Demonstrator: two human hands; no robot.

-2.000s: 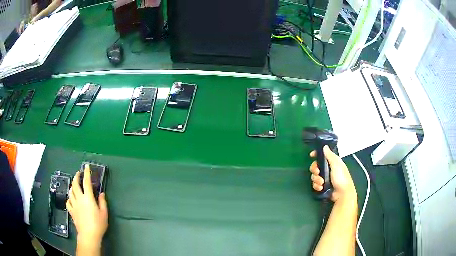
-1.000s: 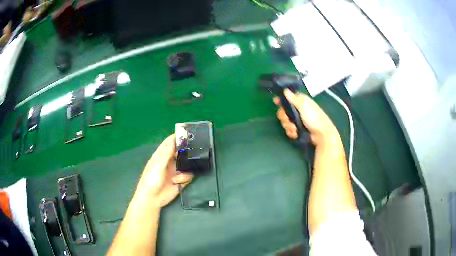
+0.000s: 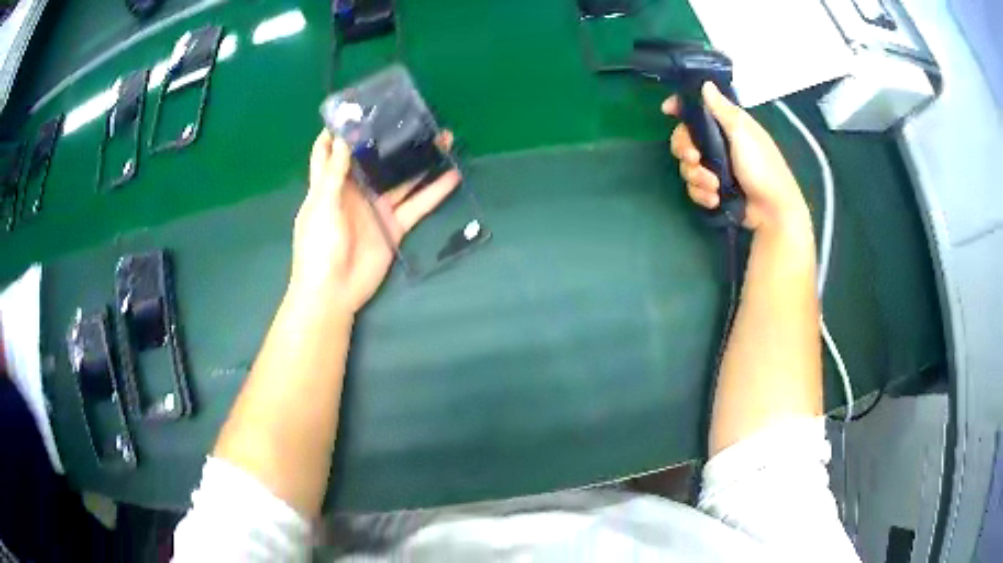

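Observation:
A phone frame [image 3: 398,138] is in my left hand [image 3: 341,225], tilted, its dark camera end up and to the left. My fingers show behind it, through its open part. A small white label [image 3: 472,229] is at its lower right end. The frame is raised above the mat and slightly blurred. My right hand [image 3: 731,154] grips the black handheld scanner [image 3: 691,68] by its handle, to the right of the frame. The scanner's head points left. Its black cable runs down beside my right forearm.
Two set-aside frames [image 3: 152,330] lie side by side on the dull green mat [image 3: 528,363] at left. Several more frames [image 3: 189,90] lie on the shiny green belt [image 3: 264,121]. A white sheet [image 3: 770,50], a white box [image 3: 880,97] and a white cable [image 3: 827,220] are at right.
Since two seconds ago, my left hand has left the set-aside frames and taken hold of another frame. Since one second ago, that frame has turned and tilted. My view has shifted.

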